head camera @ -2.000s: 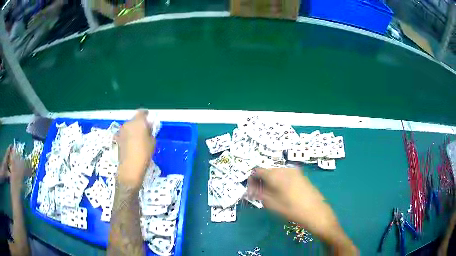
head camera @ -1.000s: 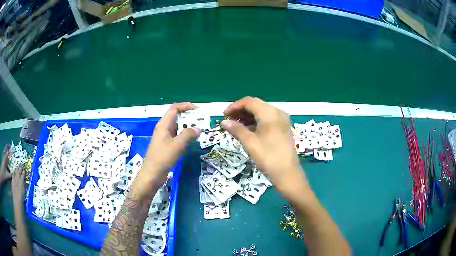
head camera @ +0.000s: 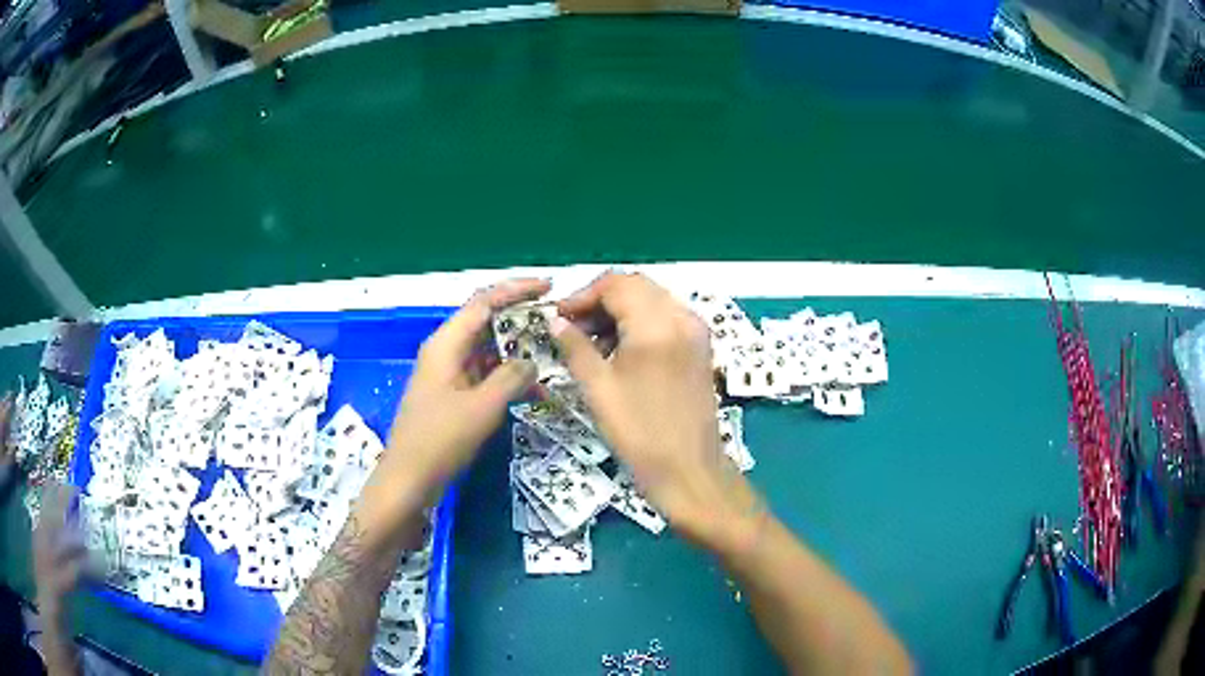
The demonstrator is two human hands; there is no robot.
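My left hand (head camera: 456, 376) holds a white plate (head camera: 526, 333) with dark holes by its edge, above the green tabletop near the white strip. My right hand (head camera: 641, 376) is at the plate's right side, thumb and fingers closed against it; whether a small metal piece is between the fingertips cannot be told. A pile of white plates (head camera: 568, 489) lies below and behind my hands, with a flatter row (head camera: 806, 354) to the right. Small silver metal pieces (head camera: 637, 659) lie at the near edge. Most of the gold pieces are hidden by my right forearm.
A blue tray (head camera: 444, 528) heaped with white plates is at left. Red strands (head camera: 1090, 462) and pliers (head camera: 1048, 574) lie at right. A clear bag (head camera: 1191, 370) is at the right edge. Another person's hand (head camera: 60, 548) is at far left. The green belt (head camera: 595, 145) lies beyond the white strip.
My left hand first reached into the tray, then brought a plate to the middle. My right hand left the pile and has now closed in on the plate.
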